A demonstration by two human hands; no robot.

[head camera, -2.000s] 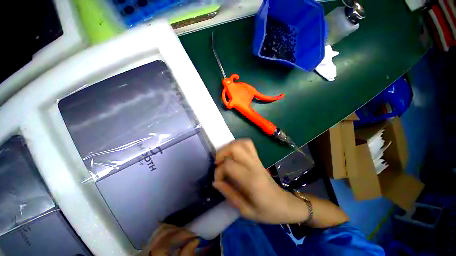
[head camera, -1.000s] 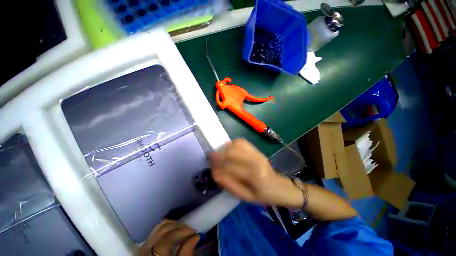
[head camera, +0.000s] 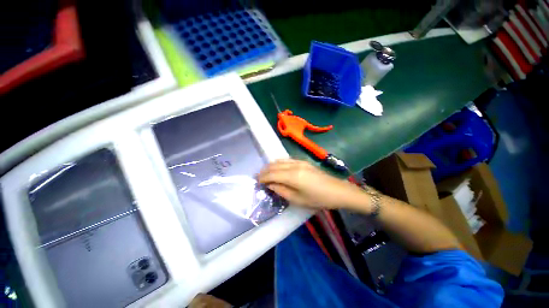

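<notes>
A white foam tray (head camera: 129,162) holds two grey tablets in its pockets. The right tablet (head camera: 204,225) has clear, shiny, wrinkled film (head camera: 226,195) over its back, now also towards the near corner. My right hand (head camera: 301,183) is at this tablet's right edge, its fingertips over the film beside the camera corner; whether they pinch the film is unclear. My left hand (head camera: 207,301) is mostly cut off by the bottom edge, near the tray's near rim. The left tablet (head camera: 99,264) shows its camera module (head camera: 144,272) uncovered.
An orange air blow gun (head camera: 307,141) lies right of the tray. Behind it are a blue parts bin (head camera: 352,75) with black pieces, a white wipe (head camera: 370,101) and a metal-topped bottle (head camera: 376,66). A blue parts tray (head camera: 232,42) is at the back. Cardboard boxes (head camera: 409,186) stand right.
The film's folded edge is gone from mid-tablet; film now lies over the lower part towards the camera corner. My left hand has moved down, mostly out of view. The view has shifted left.
</notes>
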